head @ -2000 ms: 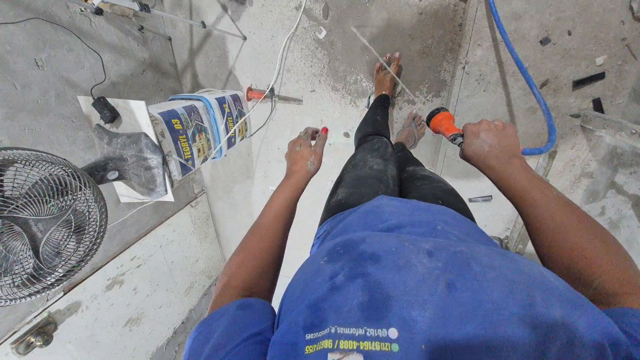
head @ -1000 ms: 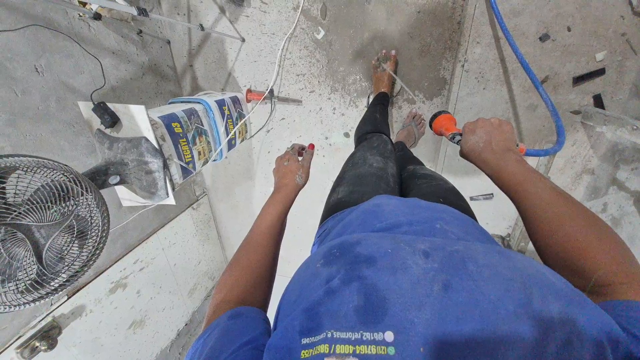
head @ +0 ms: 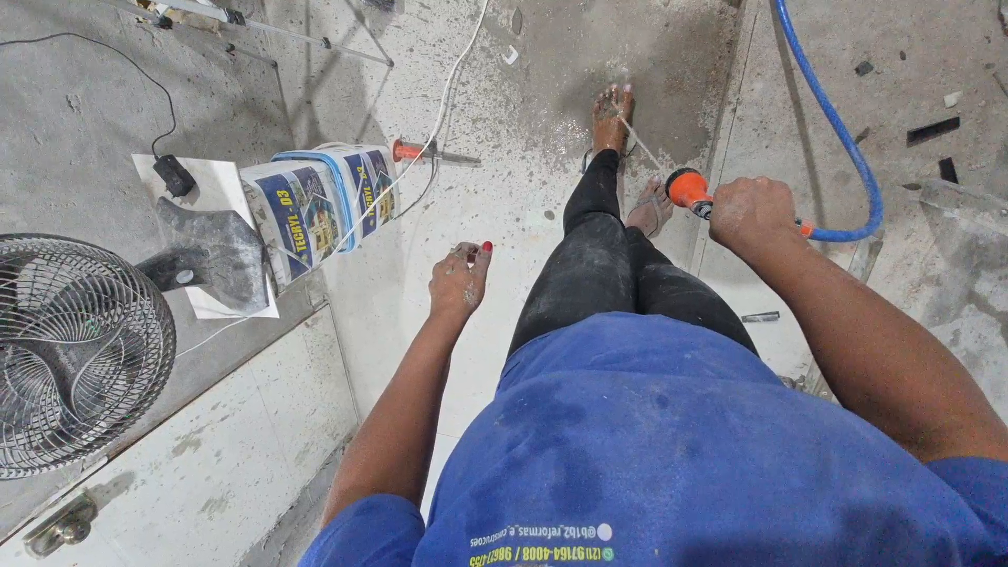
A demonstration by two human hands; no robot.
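Observation:
My right hand (head: 754,211) is closed around an orange and black hose spray nozzle (head: 687,190), joined to a blue hose (head: 846,146) that loops up and out at the top. A thin jet of water runs from the nozzle onto my bare foot (head: 613,118), and the floor around it is wet. The other foot (head: 650,206) stands bare behind it, just left of the nozzle. My left hand (head: 461,279), dusty and with fingers loosely curled, hangs over the white floor and holds nothing that I can see.
Plastic buckets (head: 303,213) with printed labels stand at left, an orange-handled tool (head: 441,153) beside them. A black fan (head: 79,354) is at far left, near a door panel with a knob (head: 71,528). A white cable (head: 449,87) crosses the floor. Dark scraps (head: 933,131) lie at right.
The water jet, which shot past the feet two seconds ago, now falls on the forward foot. My left hand has shifted slightly, its fingers more curled than two seconds ago.

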